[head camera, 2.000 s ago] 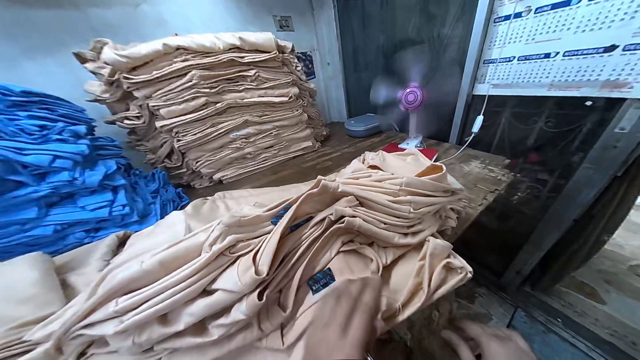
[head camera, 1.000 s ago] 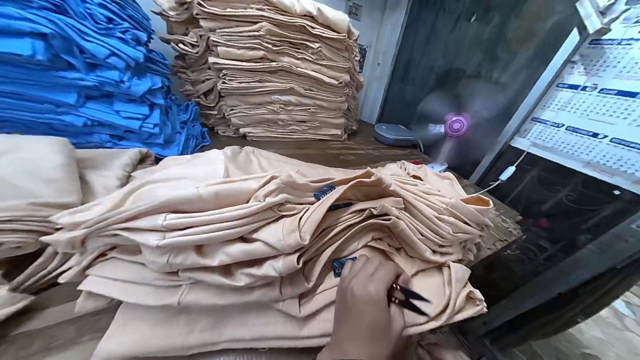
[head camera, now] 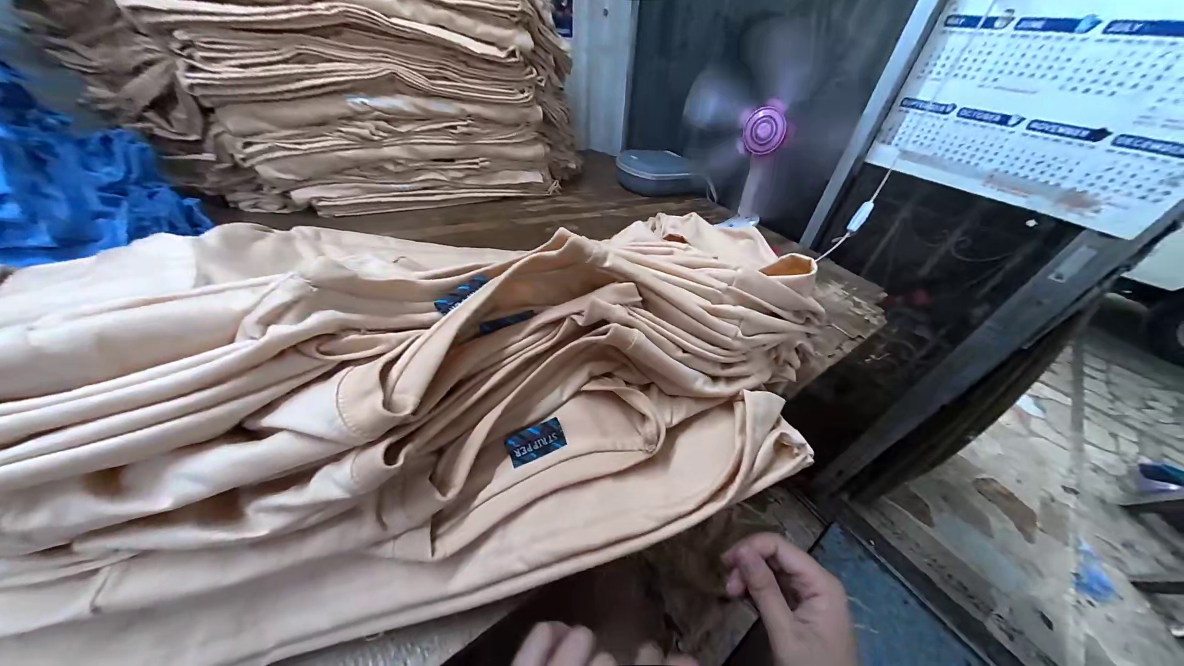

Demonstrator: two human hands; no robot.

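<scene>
A heap of beige cloth garments (head camera: pixel 324 416) lies across the table, its folds and edges overlapping. A dark blue woven label (head camera: pixel 536 442) shows on the inside of one garment near the front; another dark label (head camera: pixel 460 294) is farther back. My right hand (head camera: pixel 791 597) is at the table's near edge, to the right of and below the heap, with thumb and fingers drawn together; whether anything thin is between them cannot be told. Only some fingers of my left hand (head camera: pixel 564 646) show at the bottom edge, and what they hold is hidden. No scissors are visible.
Behind the heap stand a tall stack of folded beige cloth (head camera: pixel 388 111), a grey case (head camera: pixel 659 173) and a spinning fan (head camera: pixel 765 130). Blue cloth (head camera: pixel 83 185) is piled at the left. The wooden table (head camera: pixel 851 310) ends at the right, beside a dark metal frame (head camera: pixel 962 361).
A hand held small scissors over the front garments one second ago; now both hands are below the heap and the scissors are out of sight. The front label, partly covered then, is uncovered.
</scene>
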